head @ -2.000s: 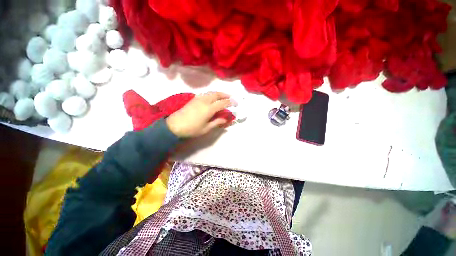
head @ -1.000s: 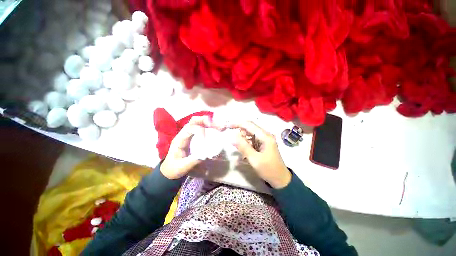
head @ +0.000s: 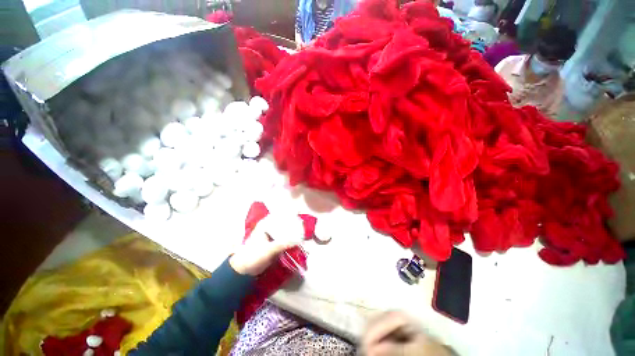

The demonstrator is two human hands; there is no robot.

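Observation:
My left hand holds a red plush piece at the table's front edge, with a white pom-pom against the cloth at my fingers. Red cloth shows above and below the hand. A pale thin line, perhaps thread, shows on the cloth below the fingers. My right hand is blurred at the bottom edge, away from the cloth and to its right. Its fingers look bent, but I cannot tell if it holds a needle.
A heap of red plush pieces covers the far side. An open carton spills white balls at left. A metallic gadget lies beside a smartphone. A yellow sack stands below left. A masked person sits beyond.
The view has tilted up, showing the carton and the room. My right hand has left the pom-pom and moved down and right. My left hand stays at the cloth and pom-pom.

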